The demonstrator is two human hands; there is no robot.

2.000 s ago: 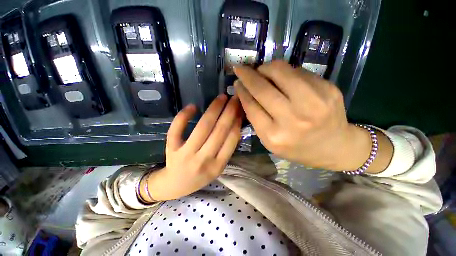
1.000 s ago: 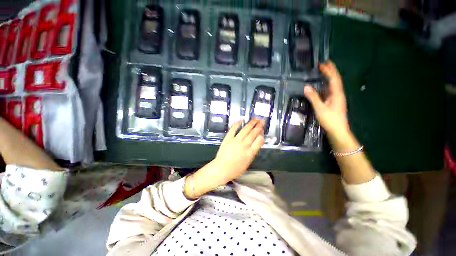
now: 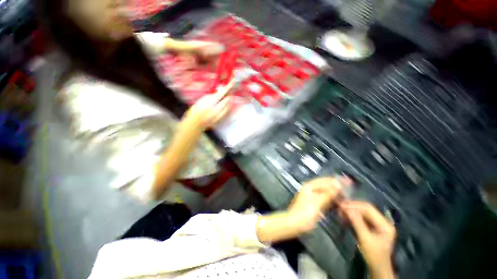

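Note:
The frame is badly blurred. A clear blister tray point(image 3: 349, 158) with black housings lies on the dark green mat, tilted across the view. My left hand point(image 3: 316, 202) is over the near edge of the tray. My right hand point(image 3: 370, 228) is just right of it. The fingertips of both hands meet or nearly meet above the tray. A small pale or pinkish spot shows between them; whether it is a held piece or a fingertip cannot be told. Pale blocks show on several housings at the tray's left end.
A person sits at the left, hands point(image 3: 210, 109) over red frames point(image 3: 272, 65) on whitish sheets point(image 3: 245, 128). A fan with a round white base point(image 3: 347, 44) stands beyond. A shiny stack of clear trays point(image 3: 425, 103) lies at the far right.
The view has swung left and tilted, bringing in the neighbouring person and the fan. My right hand has left the tray's right edge and come close to my left hand.

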